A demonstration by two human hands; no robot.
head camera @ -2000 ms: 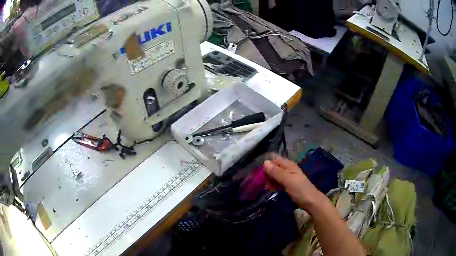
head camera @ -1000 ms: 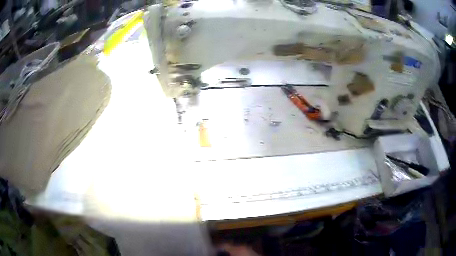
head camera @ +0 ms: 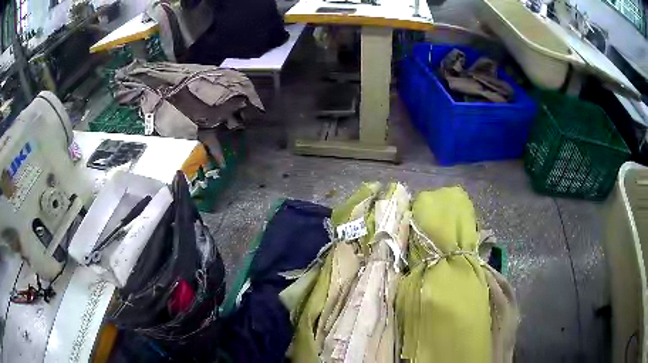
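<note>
Tied bundles of cut pieces lie nearest in front of me: an olive-green bundle [head camera: 446, 283] with a cord round its middle, and a cream and green bundle [head camera: 369, 283] with a white paper tag. Dark navy cloth [head camera: 288, 244] lies to their left. The off-white sewing machine [head camera: 35, 177] stands at the left edge on its white table [head camera: 74, 319]. The small parts tray [head camera: 142, 237] holds a dark-handled tool. Neither of my hands is in the picture.
A dark bag [head camera: 167, 269] with something red inside hangs by the table. A blue crate [head camera: 465, 120] and a green crate [head camera: 575, 145] stand behind. Tan bundles [head camera: 192, 96] lie at the back left. A cream tub [head camera: 634, 262] is at the right edge, another sewing table [head camera: 376, 92] ahead.
The view has swung right from the machine bed to the floor bundles. My right hand, earlier near the dark bag, is out of view. The machine is now at the left edge.
</note>
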